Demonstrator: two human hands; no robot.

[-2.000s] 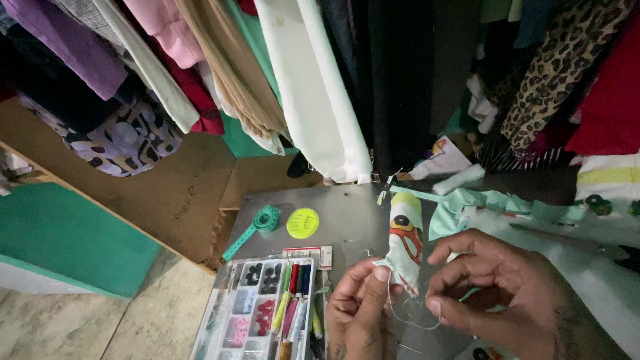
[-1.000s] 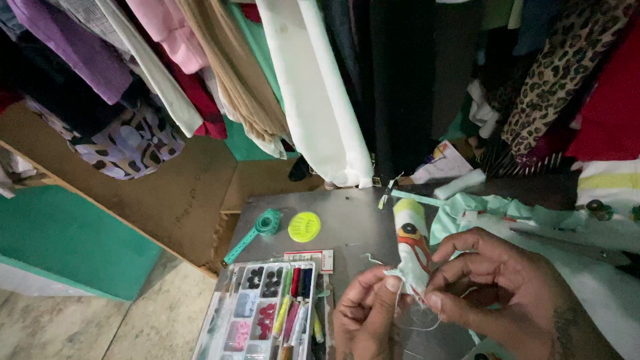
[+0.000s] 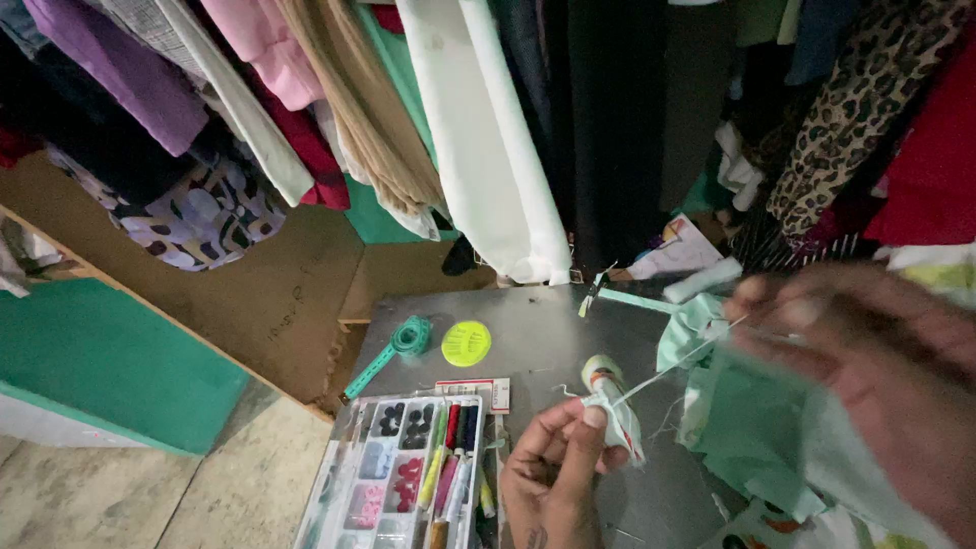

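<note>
My left hand (image 3: 560, 465) pinches the gathered end of a small white fabric piece (image 3: 624, 427) with orange, red and yellow-green print. Up and to the right is my right hand (image 3: 823, 351), blurred, its fingertips closed on a white thread (image 3: 671, 367) that runs taut down to the gathered fabric. A needle cannot be made out for certain at those fingertips. Mint green fabric (image 3: 762, 427) lies below and behind my right hand on the dark table.
On the grey table (image 3: 526, 328) are a teal tape measure (image 3: 410, 337), a yellow needle disc (image 3: 466, 343) and a compartment box (image 3: 381, 465) of buttons and thread spools. A white fabric roll (image 3: 703, 280) lies at the back. Clothes such as white trousers (image 3: 488, 152) hang behind, beside a wooden shelf (image 3: 290, 297).
My right hand has moved up and to the right, away from my left hand, and the thread between them is now drawn straight. The printed piece has tilted in my left hand.
</note>
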